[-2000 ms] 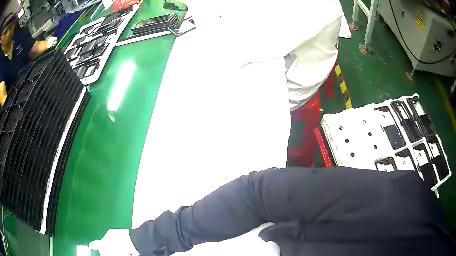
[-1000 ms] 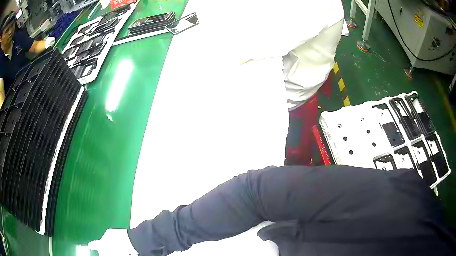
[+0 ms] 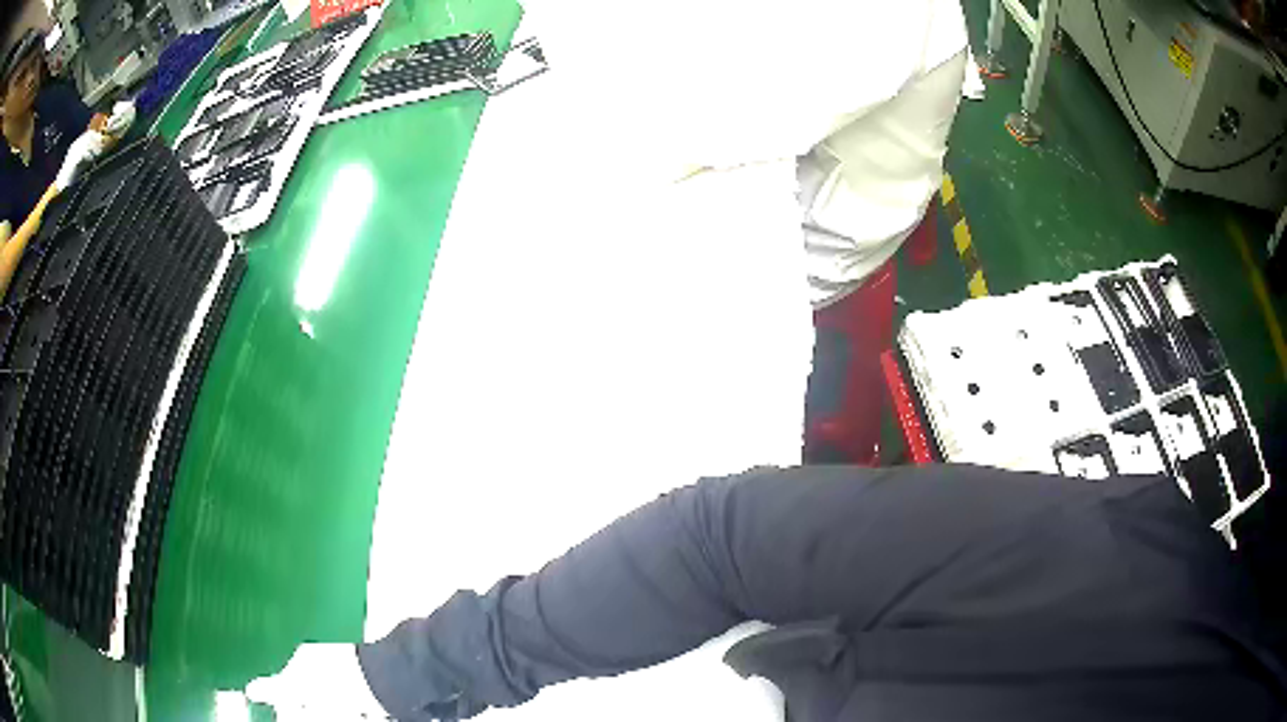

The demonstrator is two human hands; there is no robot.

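Note:
My right hand (image 3: 322, 683), in a white glove, is at the lower left over the edge of the green surface (image 3: 282, 494). The bottom edge of the picture cuts it off, and its fingers are overexposed, so I cannot tell whether it holds anything. The dark sleeve crosses the lower picture from the right. The white table mat (image 3: 593, 325) lies beyond the sleeve, washed out by glare. My left hand is not in view.
Stacked black trays (image 3: 106, 381) stand at left, with a slotted parts tray (image 3: 268, 120) behind. Dark frames (image 3: 431, 64) lie at the top. A white tray (image 3: 1002, 388) sits low at right beside red bins (image 3: 854, 367). A person is at far left.
The person at far left has brought gloved hands together above the black trays. The view has shifted very slightly. My right hand and sleeve have hardly moved.

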